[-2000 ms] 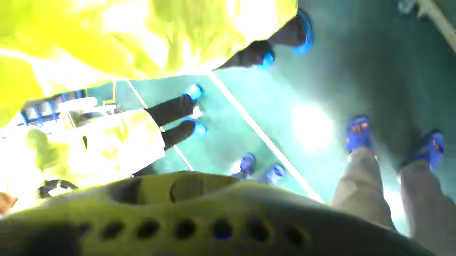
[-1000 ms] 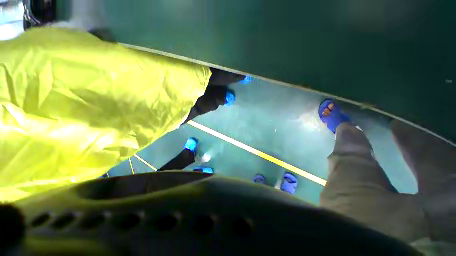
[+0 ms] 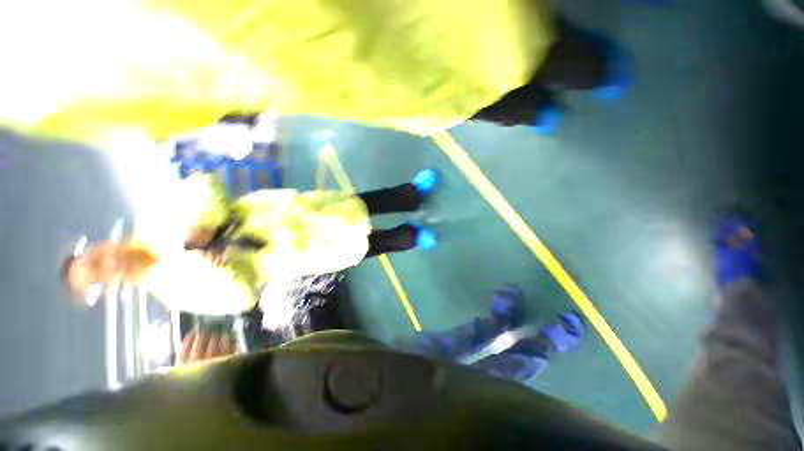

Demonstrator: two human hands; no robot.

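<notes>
Neither of my hands can be made out. Nearest is a person in a bright yellow smock [image 3: 379, 62], partly overexposed, with dark trousers and blue shoes at the upper right. A second person in a yellow smock [image 3: 308, 225] stands further off, forearms bent in front of the body; what the hands hold is too blurred to tell. A few blurred fingers [image 3: 207, 345] show at the lower left above the dark yellow-green edge [image 3: 353, 388]; whose they are is unclear.
The picture is turned sideways. Yellow lines [image 3: 551, 264] cross the green floor [image 3: 608, 203]. A beige trouser leg with a blue slipper [image 3: 739, 251] is at the right. Another person's slippered feet [image 3: 538, 326] show low centre. A blue frame [image 3: 251, 167] stands left of centre.
The view has swung. The large dark green surface across the top is gone. The near yellow smock now fills the top, and the second person shows from head to feet.
</notes>
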